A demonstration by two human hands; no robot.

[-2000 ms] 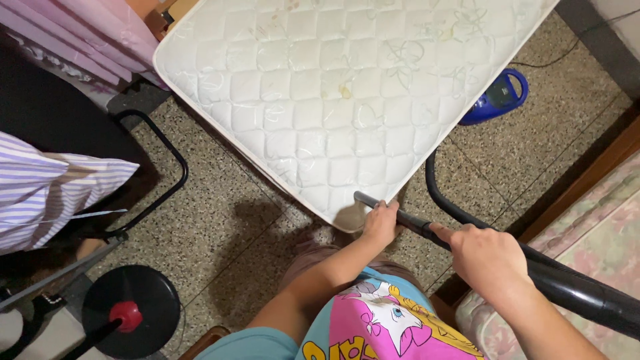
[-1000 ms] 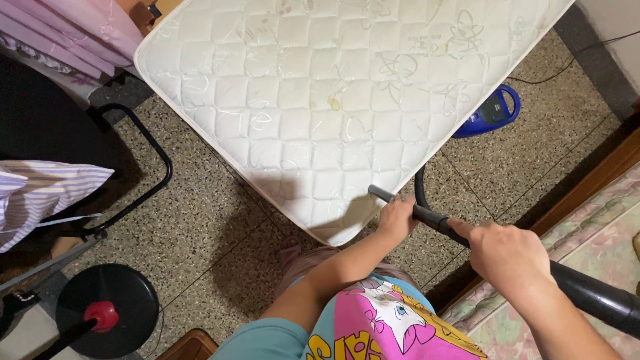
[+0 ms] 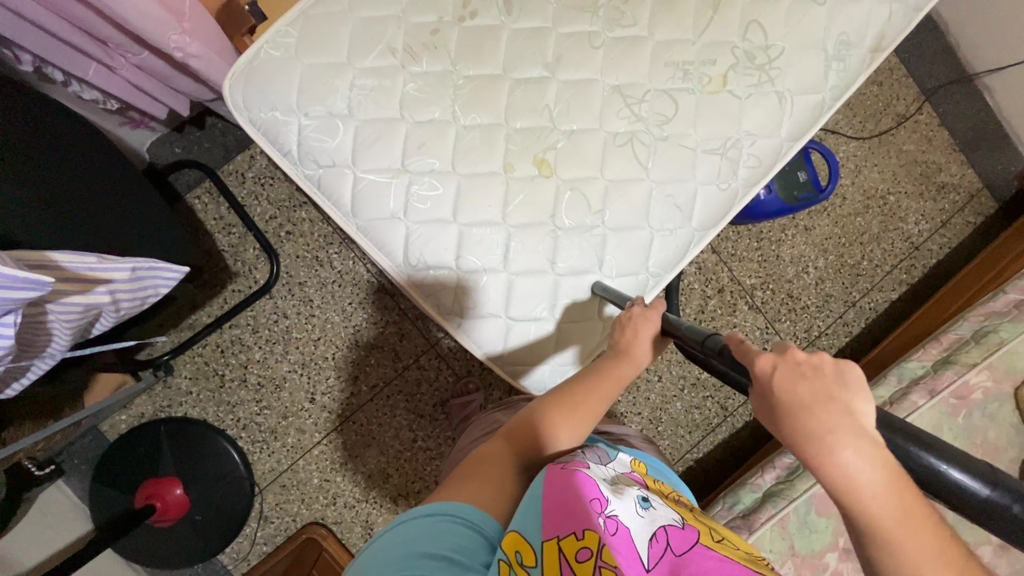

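A black vacuum cleaner tube slants across the lower right, its open grey end over the near corner of a white quilted mattress. My left hand grips the tube close to that end, at the mattress edge. Farther up, my right hand is wrapped round the thicker part of the tube, thumb side toward the left hand. Whether the tube end touches the fabric I cannot tell. Yellowish stains mark the mattress. A blue vacuum cleaner body is on the speckled floor, partly hidden behind the mattress.
A floral mattress on a wooden bed frame lies at right. At left are a black tubular metal frame, a striped cloth and a round black base with a red centre. A cable runs along the floor at upper right.
From two seconds ago to now, the tube end has moved up and inward from the mattress's near corner, with both hands still on the tube. The view has shifted slightly.
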